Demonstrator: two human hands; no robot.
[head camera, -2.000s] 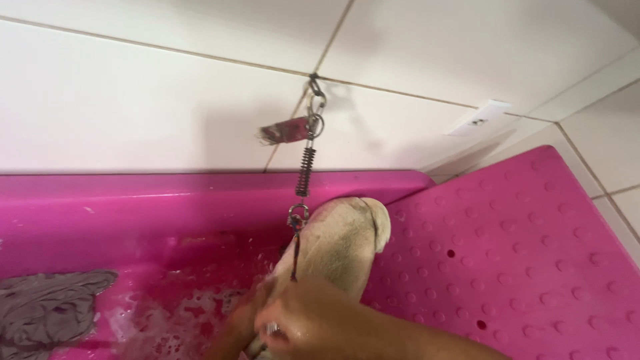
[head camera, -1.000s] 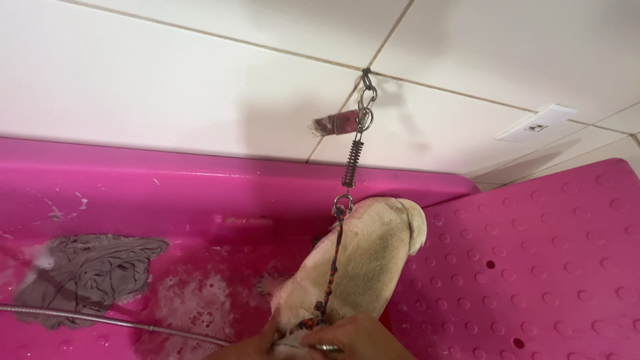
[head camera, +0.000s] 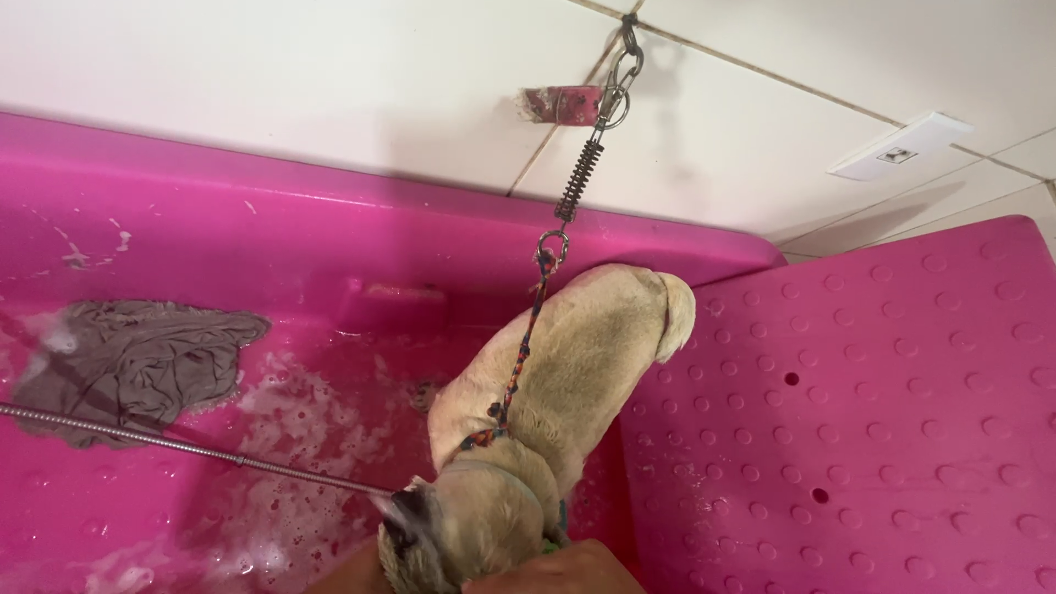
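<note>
A wet, light-coated dog (head camera: 577, 363) stands in a pink plastic tub, its curled tail toward the back wall and its head at the bottom edge. A braided cord leash (head camera: 523, 363) runs from its neck up to a metal ring and coil spring (head camera: 581, 180) hooked at the wall. My right hand (head camera: 561, 569) lies against the dog's head or neck, its fingers partly cut off by the frame. My left hand (head camera: 351, 573) shows only in part, left of the dog's head and mostly hidden behind it. Whether it holds anything cannot be seen.
A soaked grey cloth (head camera: 140, 363) lies at the left in the tub (head camera: 289, 206). A metal shower hose (head camera: 198, 450) crosses from the left to the dog's head. Suds lie on the tub floor. A studded pink ramp or panel (head camera: 850, 396) slopes at the right. A white wall plate (head camera: 899, 148) sits above it.
Both hands have moved down toward the frame's bottom edge, and the dog's head and neck now show. The hose, out of view two seconds ago, now reaches the dog's head.
</note>
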